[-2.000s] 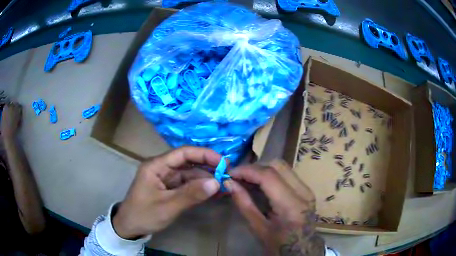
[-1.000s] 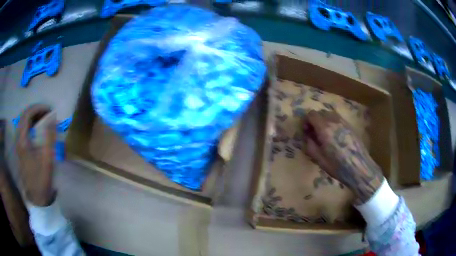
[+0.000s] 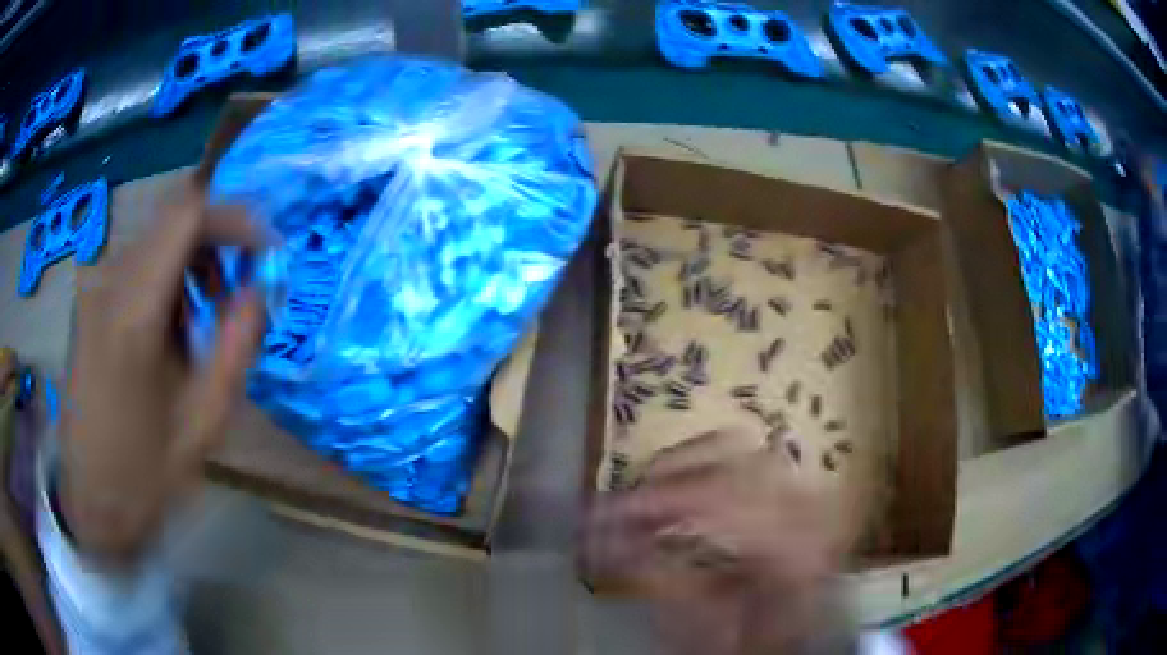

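A clear plastic bag full of blue parts (image 3: 422, 282) stands in a shallow cardboard box (image 3: 346, 514) at left. A spring tray (image 3: 924, 384) at centre right holds many tiny dark striped pieces (image 3: 717, 302). My left hand (image 3: 154, 384) is blurred, over the bag's left side with fingers curled. Blue shows between its fingertips, but I cannot tell a held part from the bag behind. My right hand (image 3: 730, 537) is blurred, low over the tray's front edge. Its fingertips and anything in them cannot be made out.
Blue controller shells (image 3: 736, 36) lie along the dark green conveyor (image 3: 717, 109) at the back. Another shell (image 3: 64, 234) lies at far left. A smaller box (image 3: 1005, 320) with blue parts (image 3: 1052, 301) stands at right. Part of another person's arm shows at the far left edge.
My left hand has moved right from the loose blue parts to the bag's left side. My right hand has moved from the tray's middle to its front edge. The view has shifted right.
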